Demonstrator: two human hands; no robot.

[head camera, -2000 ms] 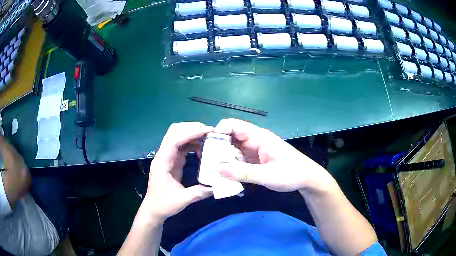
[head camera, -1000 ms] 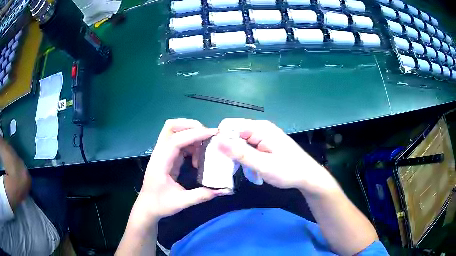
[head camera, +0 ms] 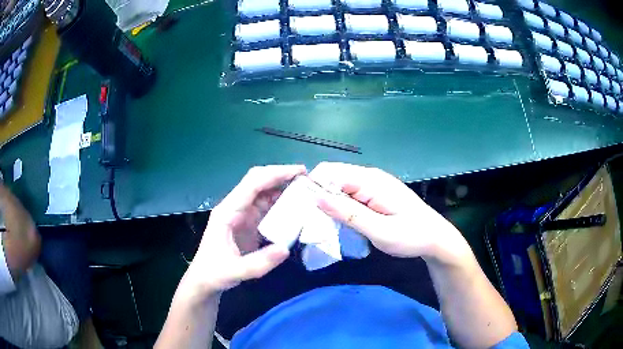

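My left hand (head camera: 239, 232) grips a white device housing (head camera: 285, 217) by its ends, held tilted above the bench's front edge. My right hand (head camera: 386, 215) holds a white wiping cloth (head camera: 322, 247) against the housing's right side; the cloth hangs below the fingers. Part of the housing is hidden by the cloth and fingers. A thin black stick tool (head camera: 311, 140) lies on the green mat beyond my hands. A clear blister tray (head camera: 382, 75) with rows of white units lies at the back.
A second tray of units (head camera: 577, 71) is at far right. A black heat gun (head camera: 102, 48) and a corded handle with red switch (head camera: 113, 129) lie left, beside a white paper strip (head camera: 67, 155). Another person's arm (head camera: 17, 228) is at far left. A framed board (head camera: 587, 249) stands lower right.
The housing has turned from upright to tilted between my hands. The cloth now hangs lower and more spread out beneath my right fingers.
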